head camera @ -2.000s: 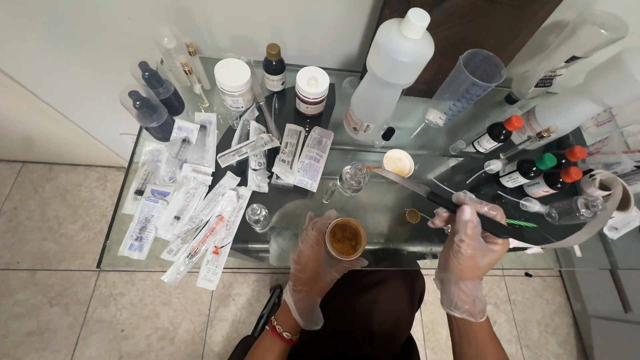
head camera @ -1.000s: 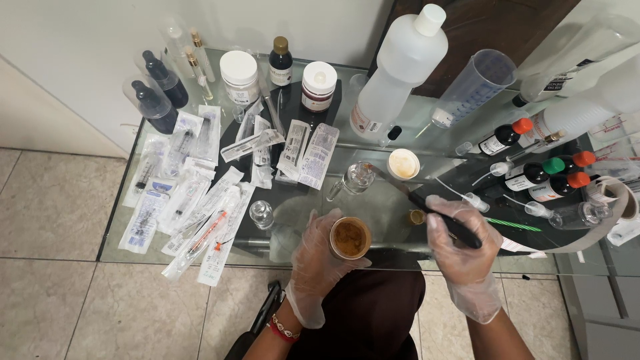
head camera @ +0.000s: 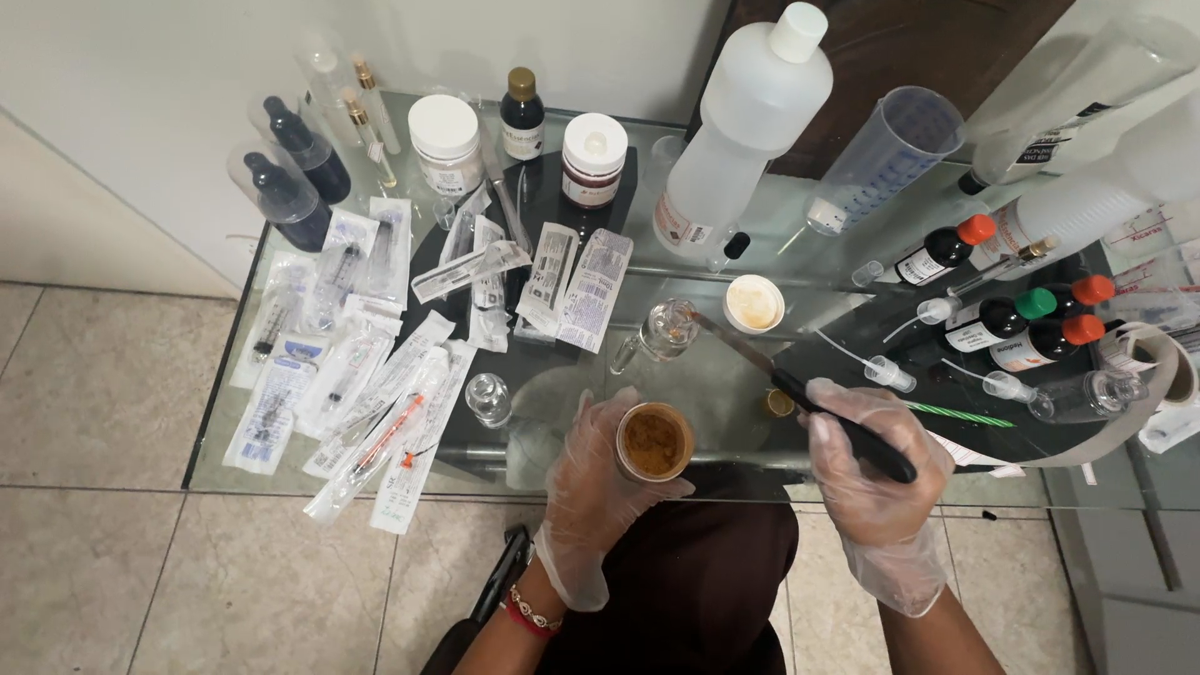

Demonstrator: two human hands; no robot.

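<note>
Wearing a clear glove, my left hand (head camera: 591, 487) holds a small round jar of brownish-orange powder (head camera: 654, 441) at the table's front edge. My right hand (head camera: 877, 450), also gloved, grips the black handle of a spatula or blunt knife (head camera: 736, 347). The metal tip of this tool is at the mouth of a small clear glass bottle (head camera: 668, 330), with some orange stuff near it; whether they touch I cannot tell. Behind the blade lies a white lid (head camera: 754, 304), inside up, with pale residue. A small gold-coloured cap (head camera: 779, 403) is beside the handle.
Wrapped syringes (head camera: 375, 375) cover the left of the glass table (head camera: 562, 478), near a glass stopper or small bottle (head camera: 488, 400). A large white plastic bottle (head camera: 745, 122) and a measuring beaker (head camera: 886, 159) stand behind. Dark bottles with red caps (head camera: 942, 251) crowd the right.
My right hand has shifted its hold on the black handle, which now points down to the right. The blade tip stays by the glass bottle. My left hand still holds the jar.
</note>
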